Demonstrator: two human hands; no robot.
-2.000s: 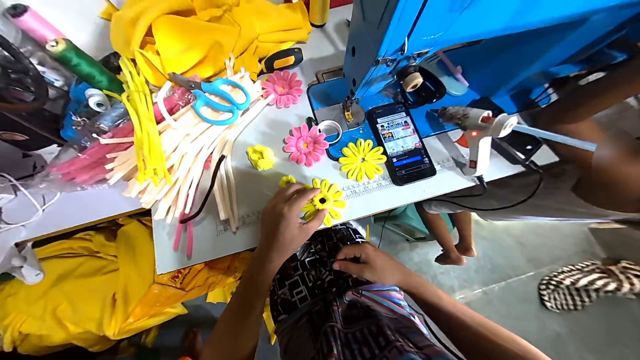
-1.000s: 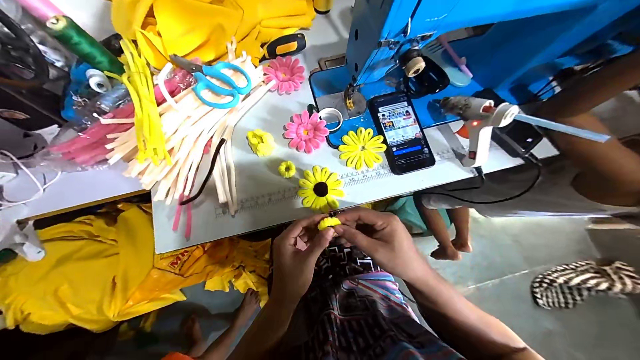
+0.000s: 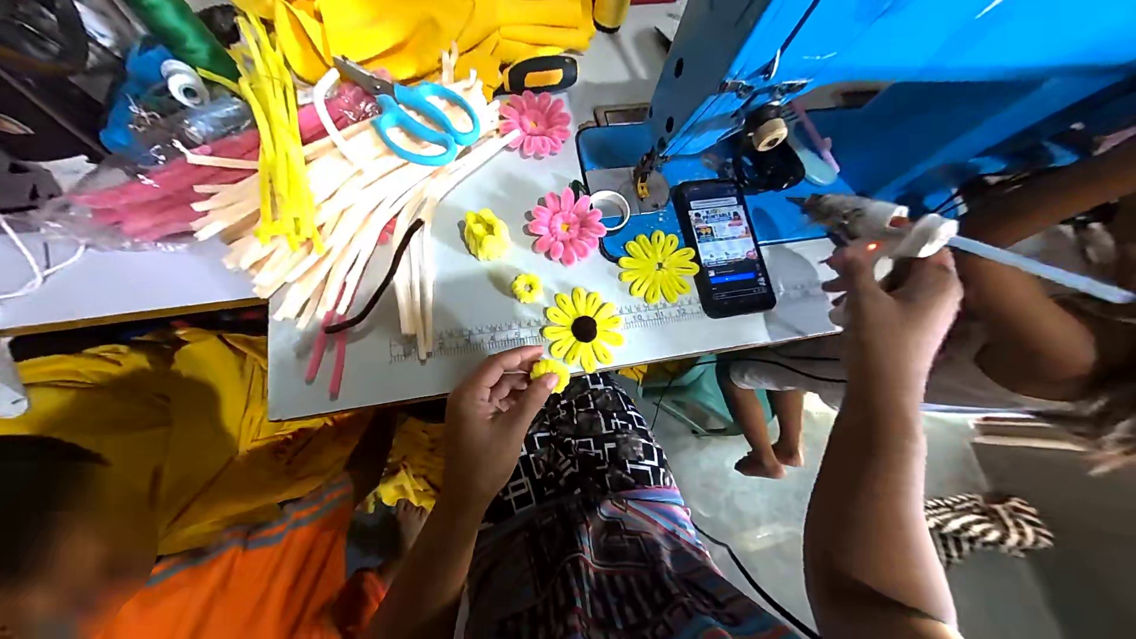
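Between the thumb and fingers of my left hand point(image 3: 497, 399) is a small yellow flower piece point(image 3: 549, 374), just below a yellow flower with a dark center point(image 3: 584, 329). My right hand point(image 3: 896, 284) grips a white hot glue gun point(image 3: 879, 226) with a glue stick out of its back, beside the smartphone point(image 3: 725, 248). A second yellow flower point(image 3: 658, 267), a pink flower point(image 3: 566, 226), another pink flower point(image 3: 535, 124), a cupped yellow flower point(image 3: 485, 234) and a small yellow ring piece point(image 3: 526, 287) lie on the table. A dark fuzzy stem point(image 3: 377, 284) rests at the left.
Blue-handled scissors point(image 3: 426, 124) lie on cream strips point(image 3: 355, 213), near yellow strips point(image 3: 280, 142). A blue sewing machine point(image 3: 710, 80), a roll of white tape point(image 3: 610, 210) and a tape measure point(image 3: 540, 74) stand behind. One person is at the lower left, another at the right.
My right hand has left the small yellow piece and moved right, taking hold of the glue gun that lay on the table. A person in orange has come into view at the lower left.
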